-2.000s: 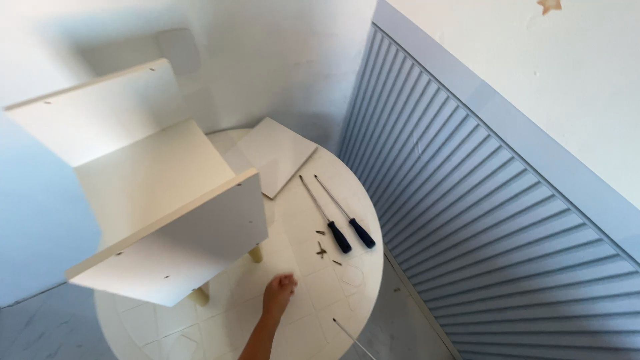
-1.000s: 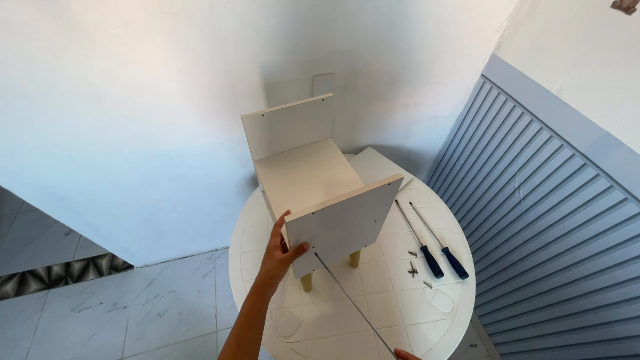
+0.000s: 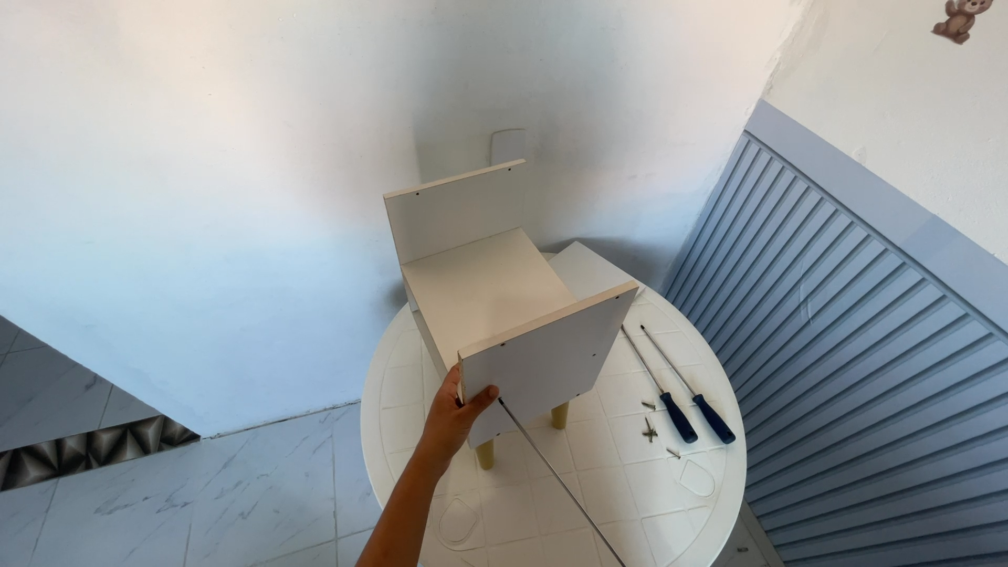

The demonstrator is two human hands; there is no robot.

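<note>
A small white wooden cabinet (image 3: 488,295) with short wooden legs stands on the round white table (image 3: 630,520). My left hand (image 3: 457,413) grips the left edge of its near side panel, thumb on the outer face. The tip of a long screwdriver shaft (image 3: 555,472) meets that panel beside my thumb; the shaft runs down out of the frame, its handle unseen. My right hand is out of view. Two screwdrivers with dark blue handles (image 3: 679,417) (image 3: 714,419) lie side by side on the table, with several screws (image 3: 649,429) left of them.
Behind the cabinet, a flat white board (image 3: 594,268) lies on the table. A plain wall rises at the back, with a ribbed grey-blue panel (image 3: 858,354) along the right. Marble-look floor tiles (image 3: 260,488) show at lower left.
My left hand, low over the table two seconds ago, now holds the cabinet's side panel. The long shaft's tip has come up to the panel. My right fingers, visible one second ago, have left the view.
</note>
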